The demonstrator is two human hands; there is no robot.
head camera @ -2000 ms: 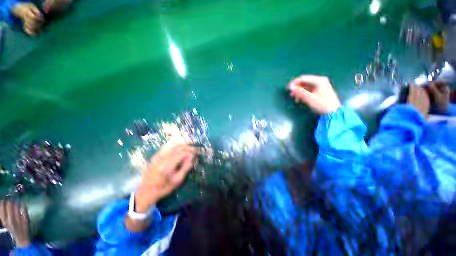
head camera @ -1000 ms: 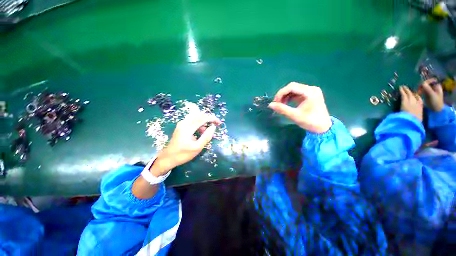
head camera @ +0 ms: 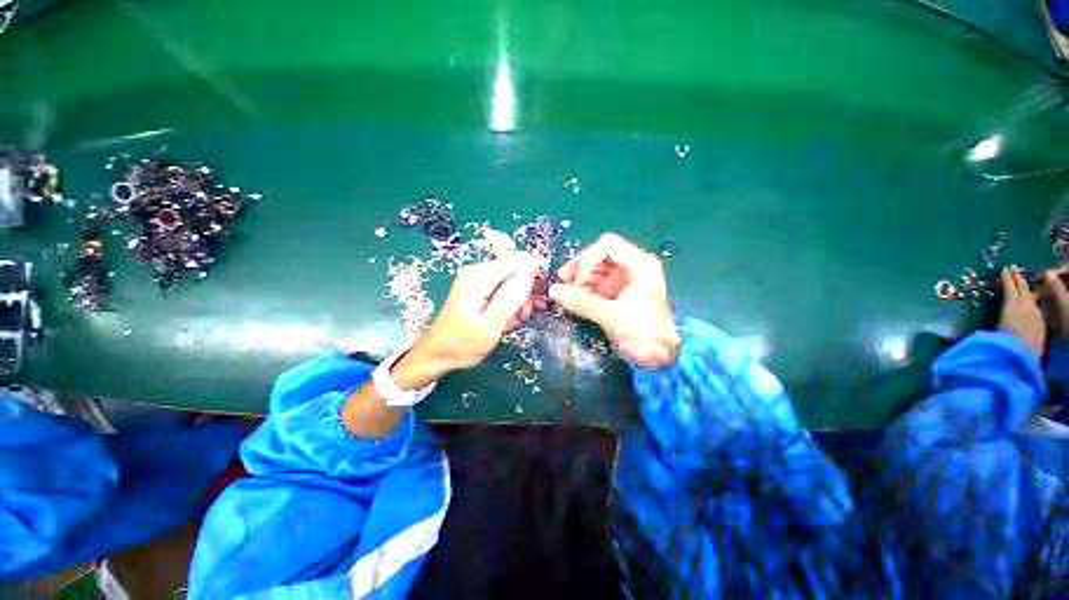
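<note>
My left hand (head camera: 475,314), with a white wristband, and my right hand (head camera: 624,302) meet at the fingertips over the small parts. Between the fingertips is a small dark ring-and-link piece (head camera: 544,293), mostly hidden by the fingers. Around and below the hands lie tiny silver-white connectors (head camera: 530,373). A heap of pale, yellowish fittings (head camera: 410,293) lies left of my left hand. A small dark cluster (head camera: 438,225) lies behind it, and purple-silver bits (head camera: 543,234) lie just beyond the fingertips.
A large purple-black heap with rings (head camera: 174,220) lies on the green surface (head camera: 328,141) at the left, with a smaller dark pile (head camera: 89,272) beside it. Linked pieces (head camera: 971,285) lie at the right near another person's hand (head camera: 1023,311). A blue sleeve (head camera: 53,481) is at the lower left.
My right hand has come in from the right with the dark piece and now meets my left hand. The view has shifted, so the heaps sit further right in the picture.
</note>
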